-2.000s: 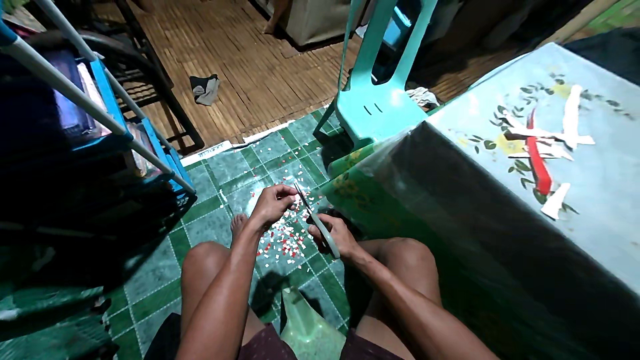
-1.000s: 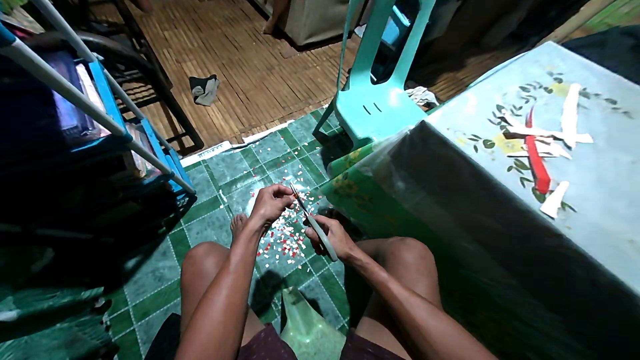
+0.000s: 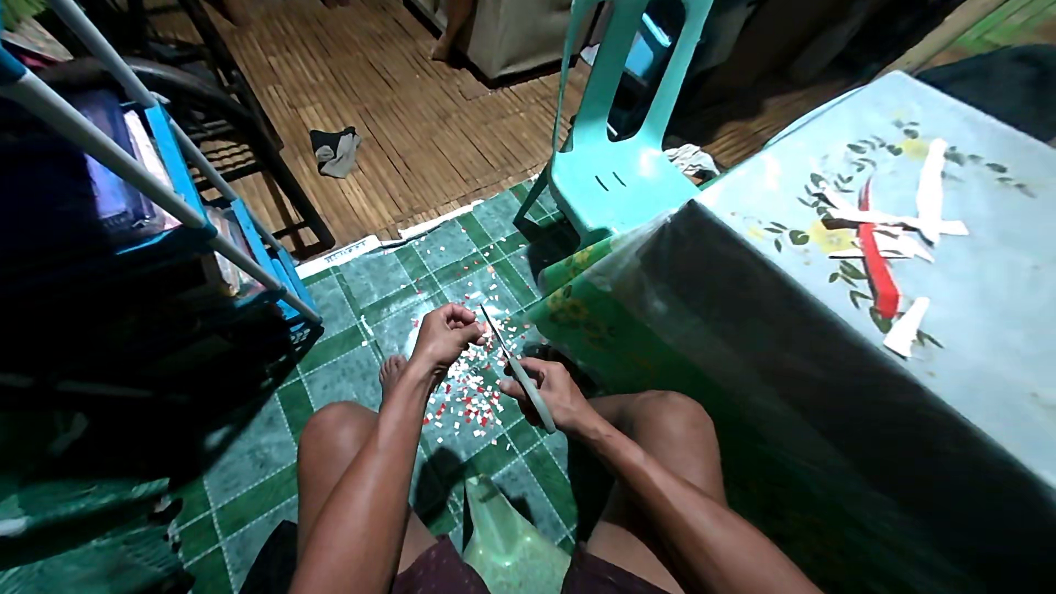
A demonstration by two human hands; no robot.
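Observation:
My right hand (image 3: pixel 549 392) grips a pair of scissors (image 3: pixel 518 369) by the handles, with the blades pointing up and to the left. Close to the blade tips, my left hand (image 3: pixel 448 334) has its thumb and fingers pinched together; what lies between them is too small to tell. On the green checked floor covering below, many small white and red cut pieces (image 3: pixel 474 404) are scattered. Several white strips (image 3: pixel 931 190) and a red strip (image 3: pixel 876 260) lie on the table at the right, some crossing one another.
A table with a floral plastic cover (image 3: pixel 982 330) stands at my right. Beyond it is a turquoise plastic chair (image 3: pixel 619 186). A rack with blue shelves (image 3: pixel 177 169) stands at the left. A dark and grey cloth (image 3: pixel 336 153) lies on the slatted floor. Part of a green plastic seat (image 3: pixel 511 536) shows between my legs.

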